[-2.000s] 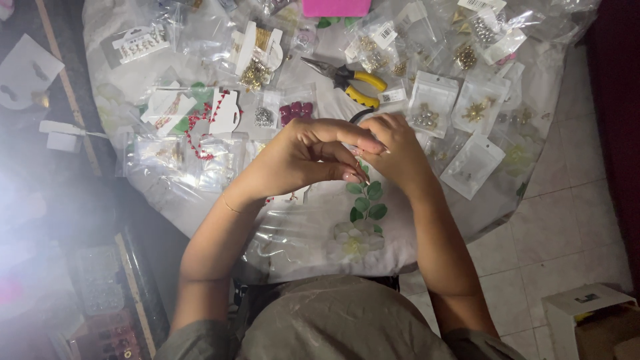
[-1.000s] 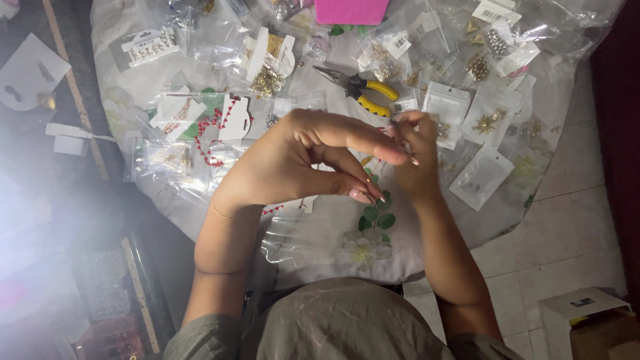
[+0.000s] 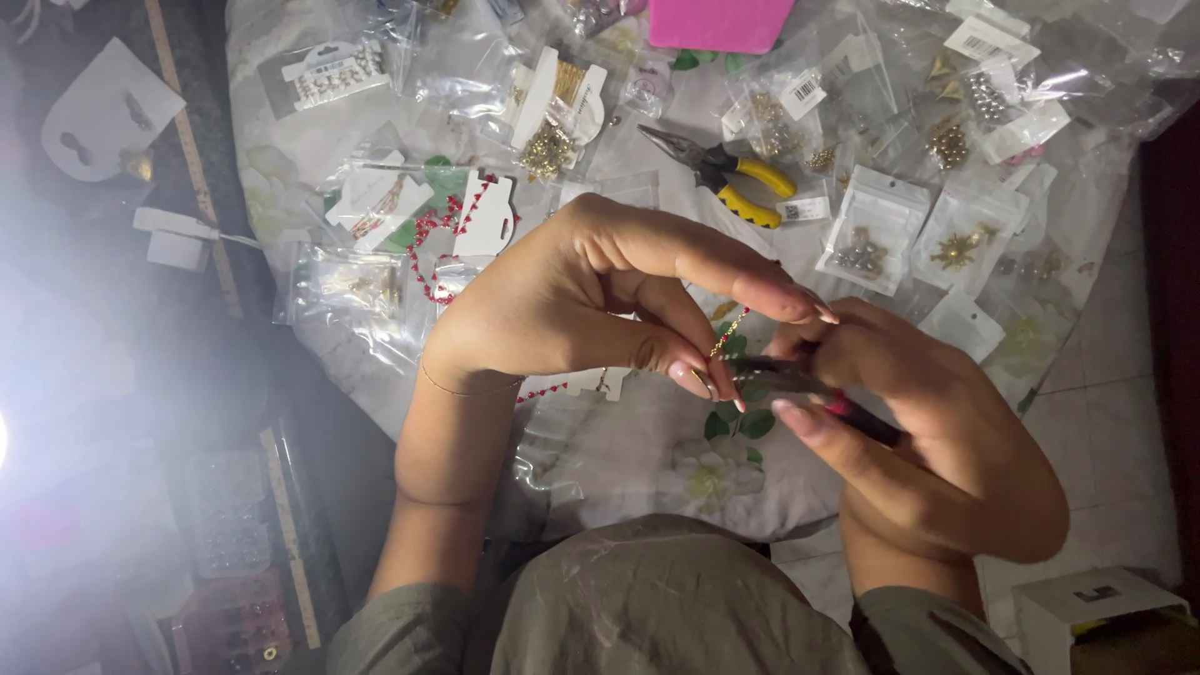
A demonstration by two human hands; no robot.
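My left hand (image 3: 600, 309) pinches the end of a thin gold chain with red beads (image 3: 730, 330) between thumb and fingers; the chain runs up toward its extended index finger. My right hand (image 3: 928, 431) grips small dark-handled pliers (image 3: 783, 378), blurred, whose jaws point left and meet or nearly meet the left fingertips. Whether the jaws hold the chain cannot be told. Beyond the hands lie pliers with yellow and black handles (image 3: 727, 176). A red bead chain (image 3: 427, 248) lies by a white card (image 3: 487, 216), left of my left hand.
Small zip bags with metal beads and charms (image 3: 874, 230) cover the floral tablecloth (image 3: 600, 487). A gold chain on a white card (image 3: 561, 103) and a pink object (image 3: 720, 23) lie at the back. An open box (image 3: 1097, 609) stands at lower right, beside tiled floor.
My right hand, earlier close by the left without visible pliers, now holds the dark-handled pliers at the left fingertips. A length of red-beaded chain now shows at my left hand.
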